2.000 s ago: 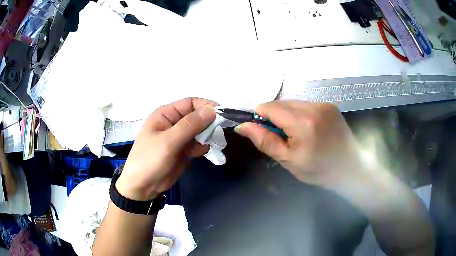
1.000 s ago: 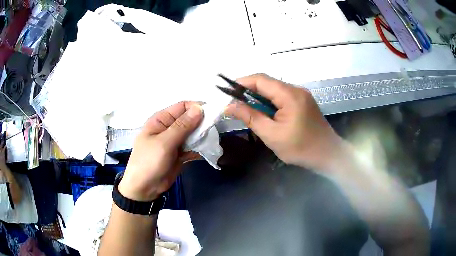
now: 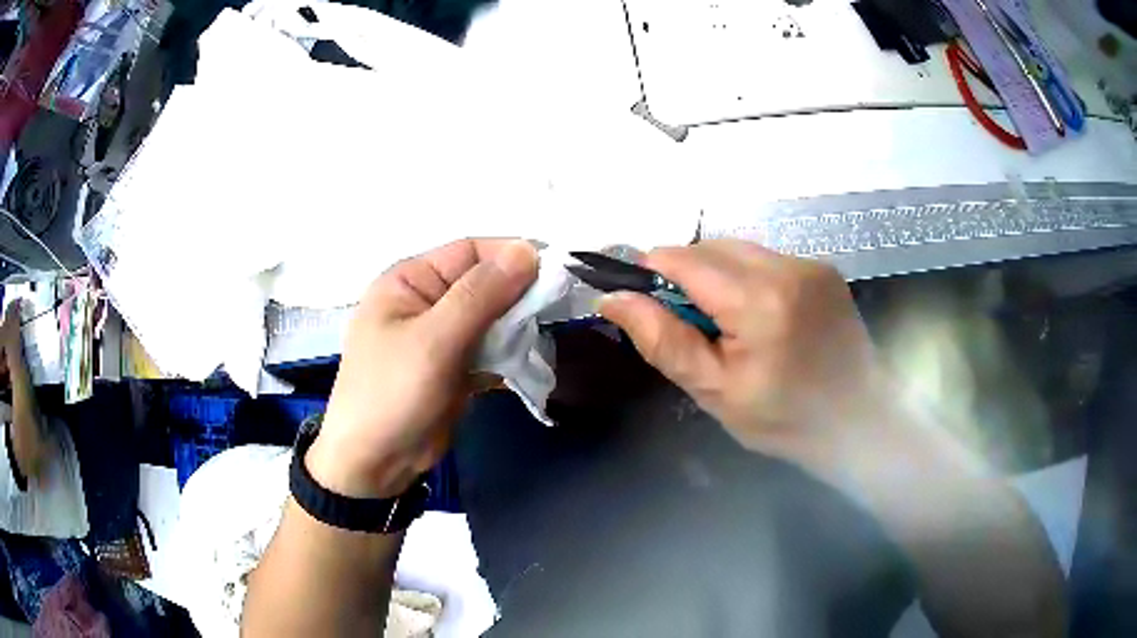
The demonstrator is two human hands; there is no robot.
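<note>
A large white garment [image 3: 412, 162] lies spread over the table, and one edge of it hangs at the table front. My left hand [image 3: 430, 337] pinches a narrow folded part of it between thumb and fingers. My right hand [image 3: 748, 337] holds thread snips [image 3: 623, 274] with dark pointed blades and a teal handle. The blades look nearly closed and point left, at the white cloth beside my left fingertips. Whether a thread lies between them cannot be seen.
A ruler strip [image 3: 923, 224] runs along the table front. Red-handled scissors [image 3: 979, 100], a purple card [image 3: 1016, 75] and a black item [image 3: 892, 25] lie at the back right. Blue crates [image 3: 206, 424] and white pieces are below left. Another person's arm [image 3: 23, 399] shows at far left.
The snips were open and raised above the cloth one second ago. My right hand has lowered them to the edge near my left fingertips, and the blades have closed together. My left hand moved slightly up.
</note>
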